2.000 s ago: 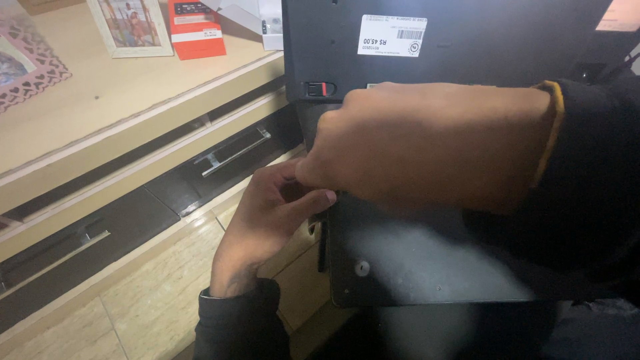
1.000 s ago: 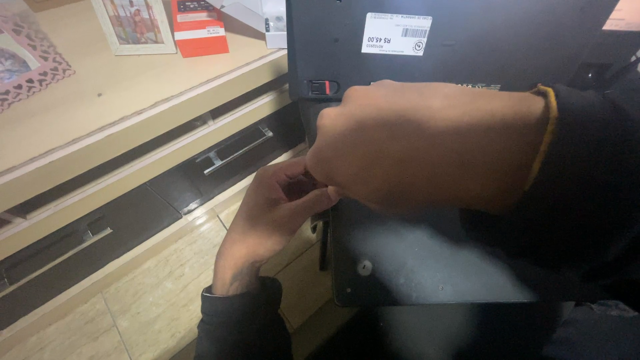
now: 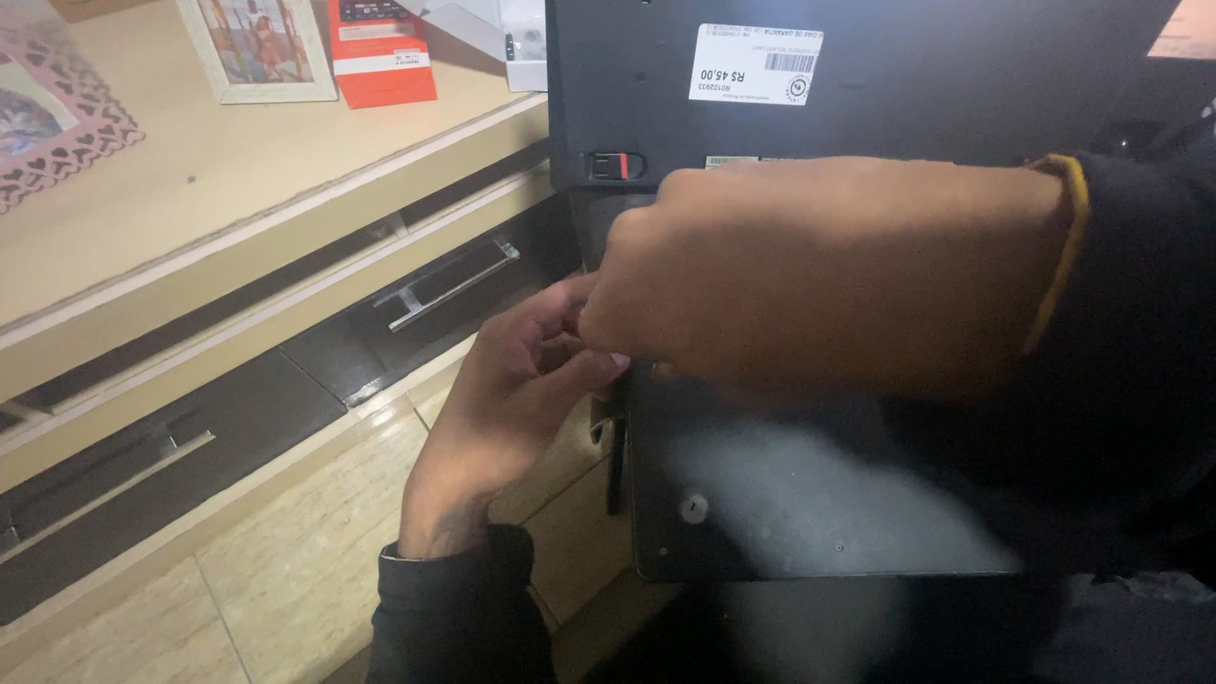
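A black laptop's underside fills the upper right, bearing a white label and a red-marked latch. Below it lies a dark panel with small screws and a round fitting. My right hand reaches across from the right, its fingers bent and their tips hidden at the left edge where the two dark parts meet. My left hand comes up from below, thumb and fingers curled against the right hand's fingertips. Whatever lies between the fingers is hidden.
A light wooden cabinet with dark drawers and metal handles stands at the left. On its top are a white picture frame, a pink lace-edged frame, a red box and a white box. Tiled floor shows below.
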